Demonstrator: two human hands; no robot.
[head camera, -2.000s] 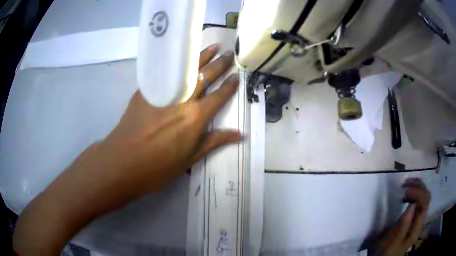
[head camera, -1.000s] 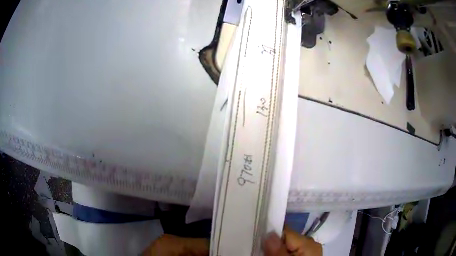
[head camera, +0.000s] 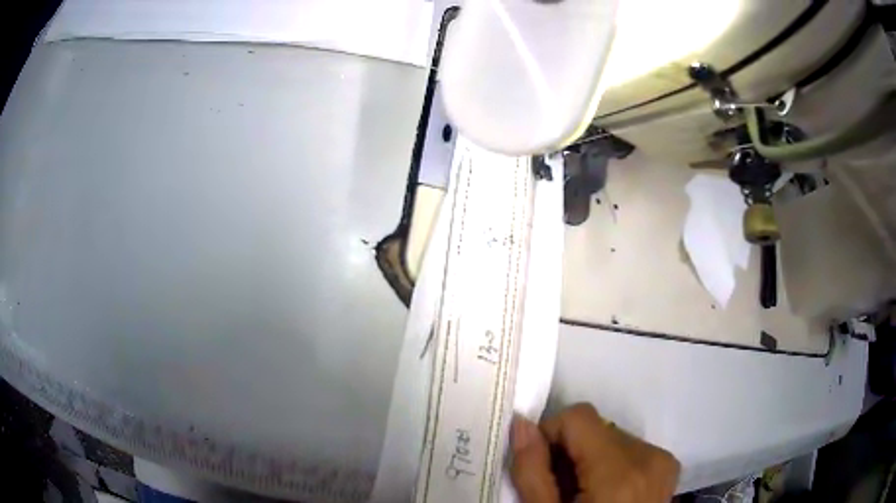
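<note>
The long whitish sewing template (head camera: 481, 324) with dark border lines and handwritten numbers lies on a white fabric strip (head camera: 398, 422). Its far end runs under the lamp to the presser foot (head camera: 543, 169). The fabric shows along both sides of the template. My right hand (head camera: 594, 457) is at the near right edge of the template, with finger and thumb closed on the fabric edge. My left hand is not in view.
The white lamp (head camera: 526, 74) hangs over the far end, beside the cream machine head (head camera: 678, 69). Right of the foot are the tension knob (head camera: 761, 224), white scraps (head camera: 717, 236) and a slim black tool (head camera: 768, 277). Another white strip (head camera: 246, 25) lies at the far left.
Both hands held the near end a second ago; now only my right hand shows, further right. The view has shifted, bringing the lamp and machine head back. The left hand has left the picture.
</note>
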